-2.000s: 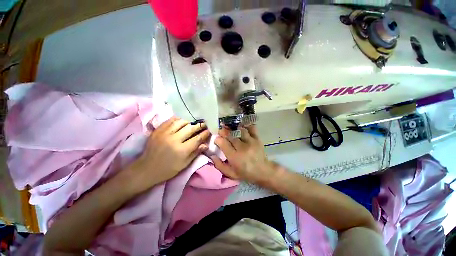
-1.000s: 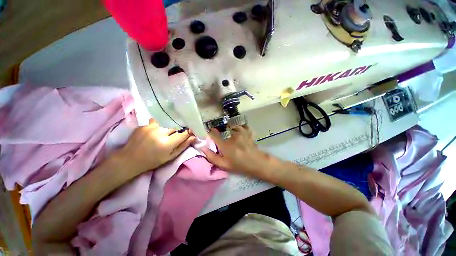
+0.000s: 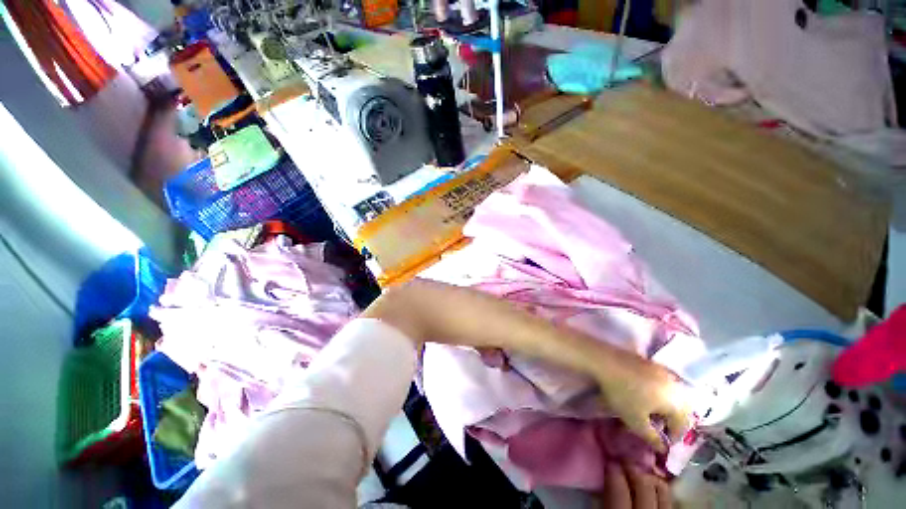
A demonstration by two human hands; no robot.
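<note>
The pink garment body [image 3: 556, 239] lies heaped on the table left of the machine head, with a deeper pink part [image 3: 556, 452] hanging at the front edge. My left hand [image 3: 651, 403] reaches across the cloth, its fingertips pinching the cloth edge beside the needle area. My right hand [image 3: 636, 489] is cut off by the bottom edge; only its fingers show, lying on the pink cloth, and their grip is unclear. The white sewing machine head [image 3: 775, 398] is blurred at the right. The needle and presser foot are not clearly visible.
Pink cut pieces [image 3: 268, 308] are piled at the left, beside blue [image 3: 164, 418] and green [image 3: 94, 398] baskets. A brown board [image 3: 715, 179] and an orange-taped brown sheet [image 3: 437, 219] lie beyond the garment. A black bottle [image 3: 435, 99] stands by another sewing machine [image 3: 373, 114].
The view has swung left, bringing the piled pieces, baskets and other machines into sight. The machine head has shifted to the right edge. My right hand is now mostly out of the picture.
</note>
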